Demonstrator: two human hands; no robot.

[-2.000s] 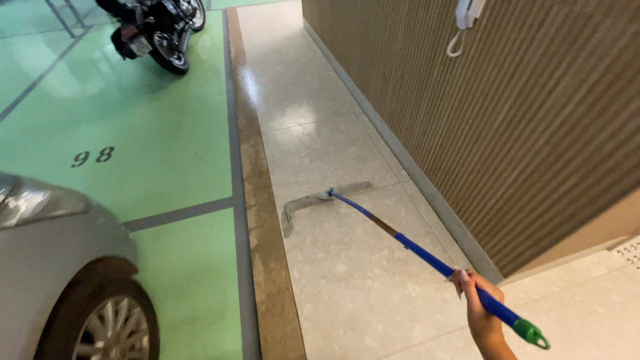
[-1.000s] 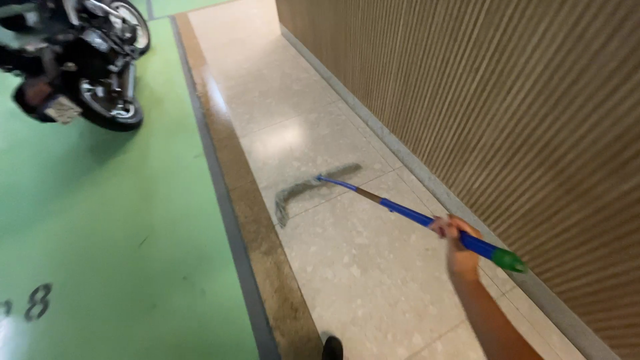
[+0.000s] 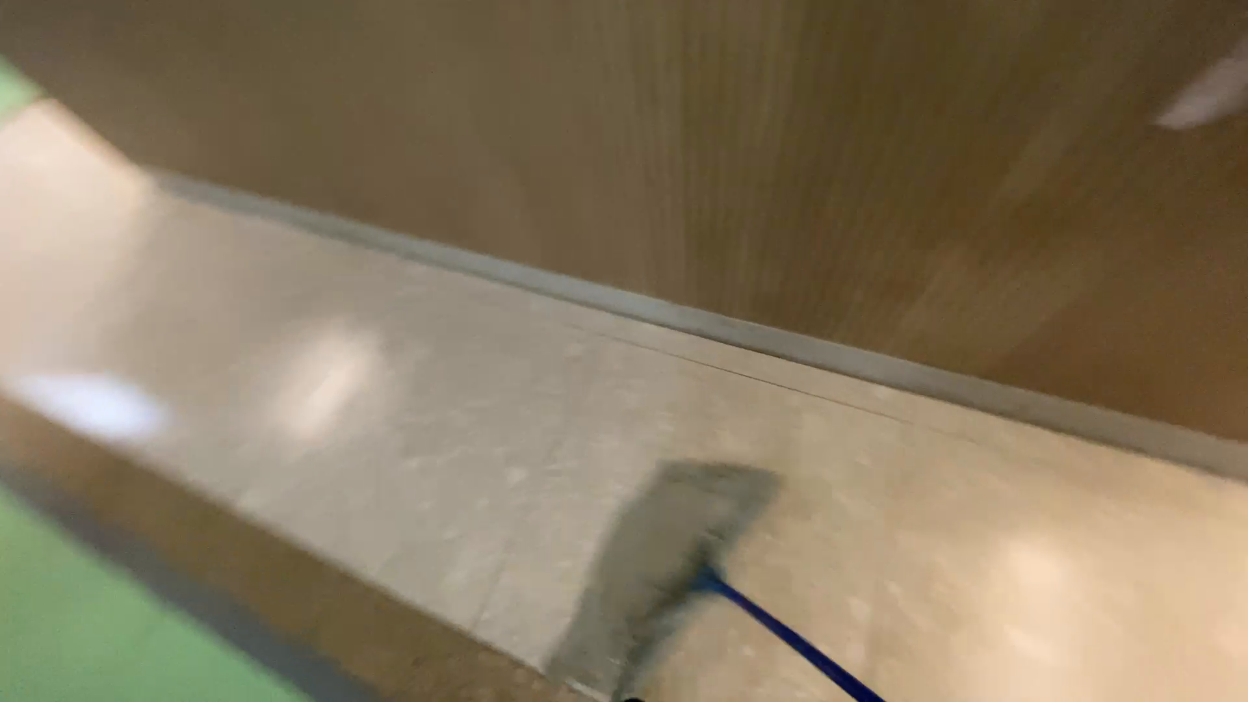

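Observation:
A flat floor mop with a grey fabric head [image 3: 653, 561] lies on the pale tiled floor [image 3: 439, 458], its head reaching to the brown border strip. Its blue handle [image 3: 795, 639] runs from the head down to the right and leaves the view at the bottom edge. Neither my left hand nor my right hand shows in this blurred view, so what each one holds is hidden.
A ribbed brown wall [image 3: 682, 156] rises behind the floor, with a grey baseboard [image 3: 624, 302] along its foot. At the lower left, a brown border strip [image 3: 244, 536] and a dark grey line edge the green floor [image 3: 88, 604].
The view has swung strongly to the right. One hand gripped the blue handle in both earlier frames and is out of view now. The motorcycle has also left the picture.

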